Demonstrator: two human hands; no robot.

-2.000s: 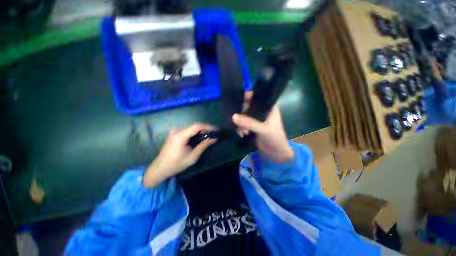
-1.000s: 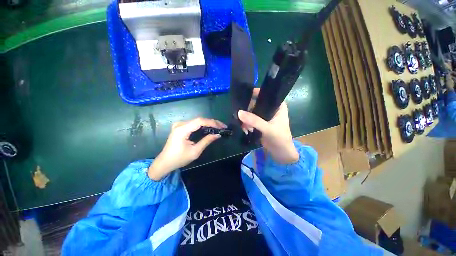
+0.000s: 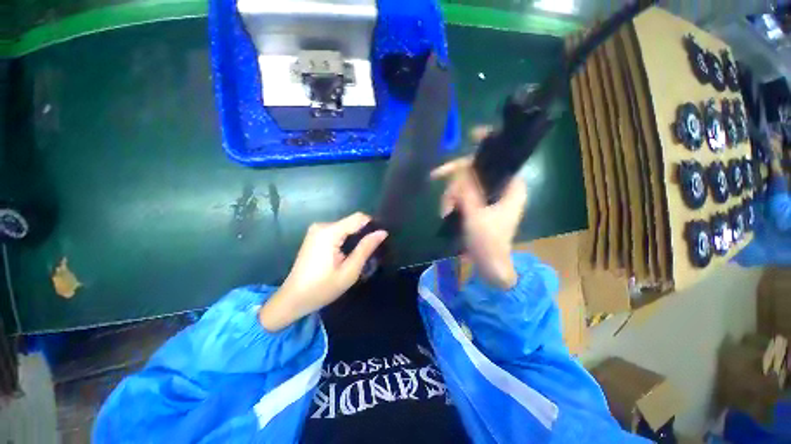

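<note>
My left hand (image 3: 325,267) pinches a small black piece at the lower end of a long flat black arm (image 3: 415,143), which stands up from the fingers over the tray's right side. Whether a disc is part of the pinched piece is hidden by the fingers. My right hand (image 3: 487,217) is blurred and holds a thick black electric screwdriver (image 3: 513,143), tilted up to the right. Its thumb and a finger are spread away from the arm. The driver's tip is not clear.
A silver-white screw feeder (image 3: 308,24) stands in a blue tray (image 3: 247,154) at the back. Cardboard sheets (image 3: 668,143) with rows of black discs (image 3: 694,183) stand at the right. A black disc (image 3: 13,224) lies at the left edge. A person's blue sleeve (image 3: 776,221) shows far right.
The long arm has tilted to the right at its top and now stands from my left fingers. My right thumb has come off the arm. The right hand and driver have moved slightly right.
</note>
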